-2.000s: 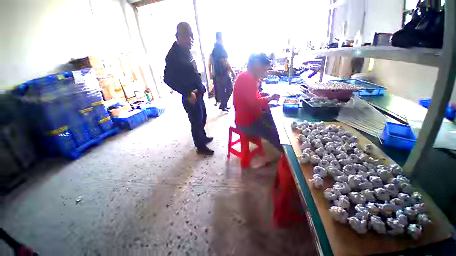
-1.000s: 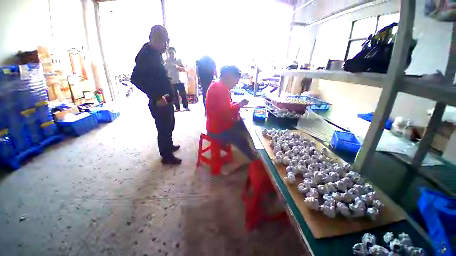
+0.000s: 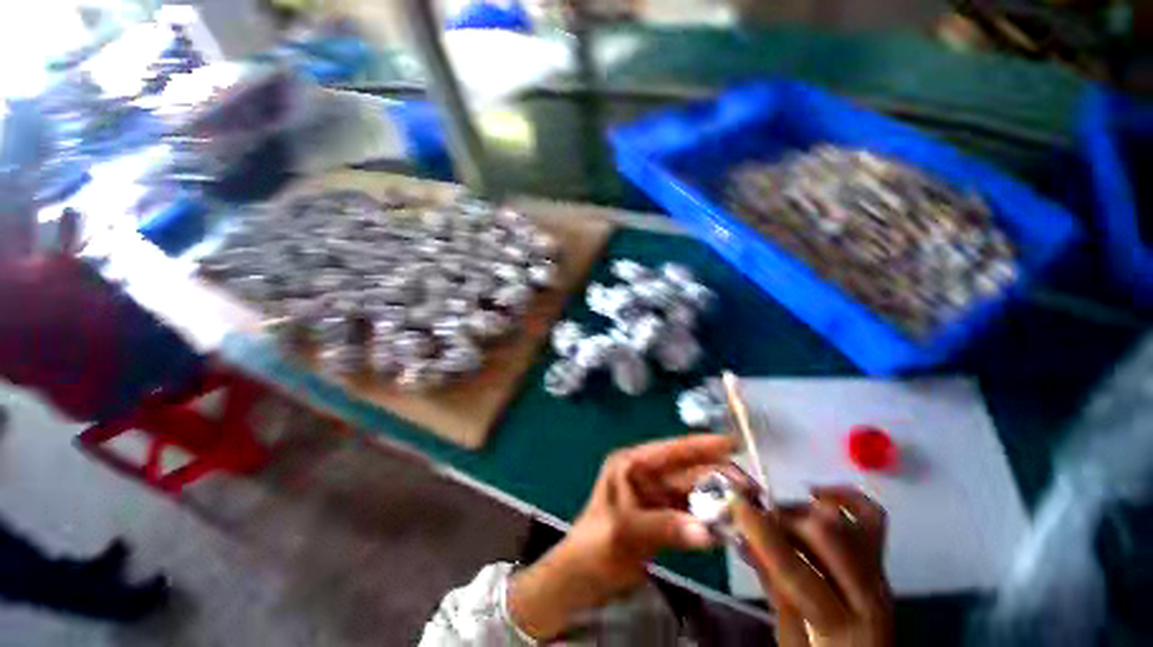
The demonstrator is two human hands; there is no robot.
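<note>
My left hand (image 3: 632, 506) holds a small white knobbly resin body (image 3: 711, 497) between thumb and fingers, above the front edge of the bench. My right hand (image 3: 822, 556) is close beside it, with a thin pale stick (image 3: 746, 430) slanting up from its fingers. The right fingers are blurred and touch or nearly touch the body. A red cap (image 3: 872, 447) sits on white paper (image 3: 936, 518) behind the right hand. Another white body (image 3: 699, 405) lies at the paper's left corner.
A loose pile of bodies (image 3: 632, 331) lies on the green bench. A brown board (image 3: 468, 411) with many bodies is at left. A blue bin (image 3: 809, 297) of small parts stands behind the paper. A clear bag (image 3: 1087, 493) is at right. A red stool (image 3: 177, 436) and a seated person are far left.
The view has swung right and down from the room to the bench. Both my hands, the held body, the stick, the paper, the red cap and the parts bin are now in view.
</note>
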